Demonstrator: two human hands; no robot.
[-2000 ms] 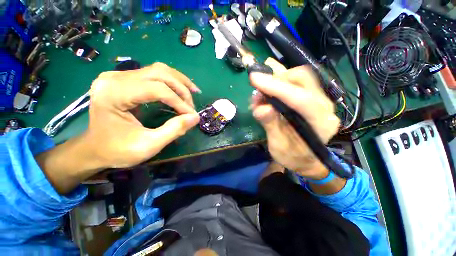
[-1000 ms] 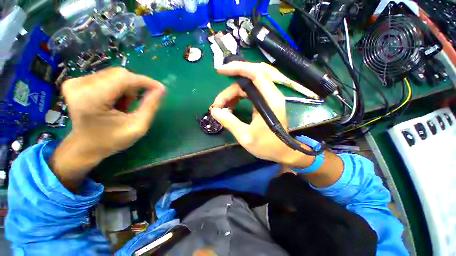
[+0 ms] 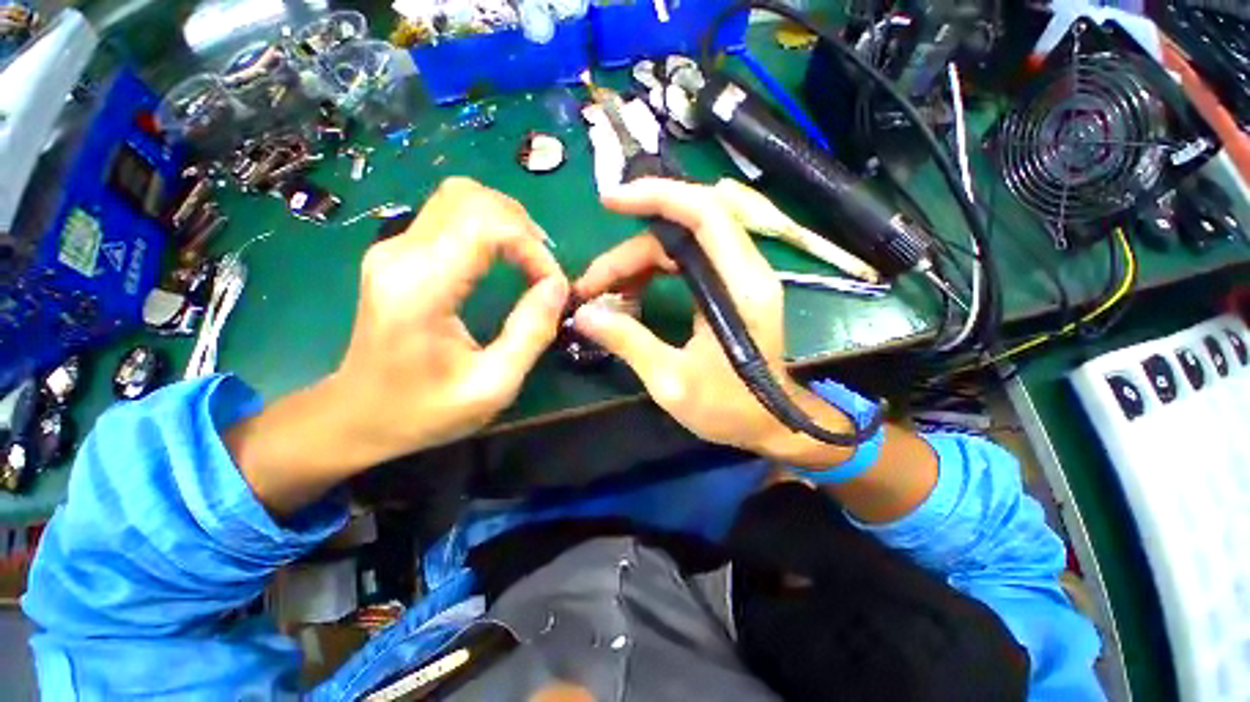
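Note:
The round device housing (image 3: 583, 351) is a small dark disc near the mat's front edge, mostly hidden by fingers. My right hand (image 3: 692, 322) holds the black-handled soldering iron (image 3: 713, 295) across the palm, its cable running over the wrist, while thumb and index finger pinch at the housing's upper edge. My left hand (image 3: 446, 322) has thumb and index fingertips together at the housing's left side. Whether anything thin is between them cannot be told. The silver-white disc beside the housing is mostly covered by my right fingers.
A thick black screwdriver-like cylinder (image 3: 809, 172), a cream tapered tool (image 3: 802, 233) and tweezers (image 3: 834, 284) lie right of centre. A fan (image 3: 1083, 141) and white tray (image 3: 1179, 480) are at right. A blue box (image 3: 103, 226) and white cables (image 3: 215, 316) are left; blue bins (image 3: 500, 62) behind.
My left hand went away left, then came back to the housing. My right hand moved left and down from holding the iron raised to pinching at the housing, iron still in the palm.

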